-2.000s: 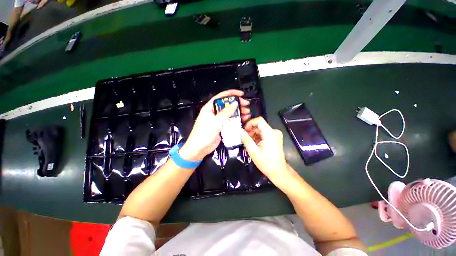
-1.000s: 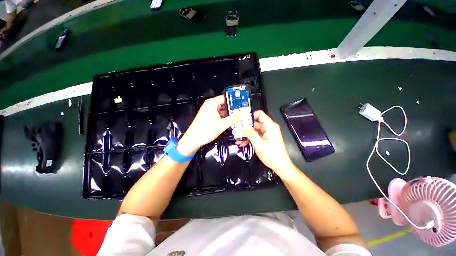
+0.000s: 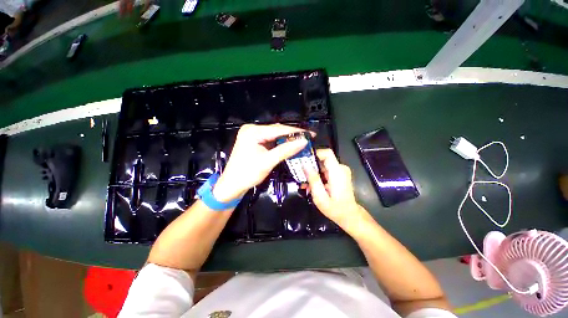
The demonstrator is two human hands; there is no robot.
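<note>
A palm-length circuit board (image 3: 300, 163), blue at its upper end with a white keypad area below, appears seated in a black housing. Both hands hold it over the right half of a glossy black blister tray (image 3: 180, 140). My left hand (image 3: 256, 158), with a blue band at the wrist, grips its upper left, thumb across the blue end. My right hand (image 3: 333, 189) holds its lower right side, thumb near the keypad. The fingers hide the edges and underside. A dark housing (image 3: 315, 102) lies in the tray's upper right pocket.
A smartphone (image 3: 386, 166) lies right of the tray. A white charger (image 3: 464, 148) with looped cable and a pink fan (image 3: 532, 267) are farther right. A black lump (image 3: 60, 175) and thin dark stick (image 3: 104, 141) lie left. Phone assemblies (image 3: 279, 35) sit on the green conveyor behind. A grey post (image 3: 470, 38) rises back right.
The board has tilted, and my left thumb has moved up from its middle onto the blue end. The assemblies on the conveyor have shifted left.
</note>
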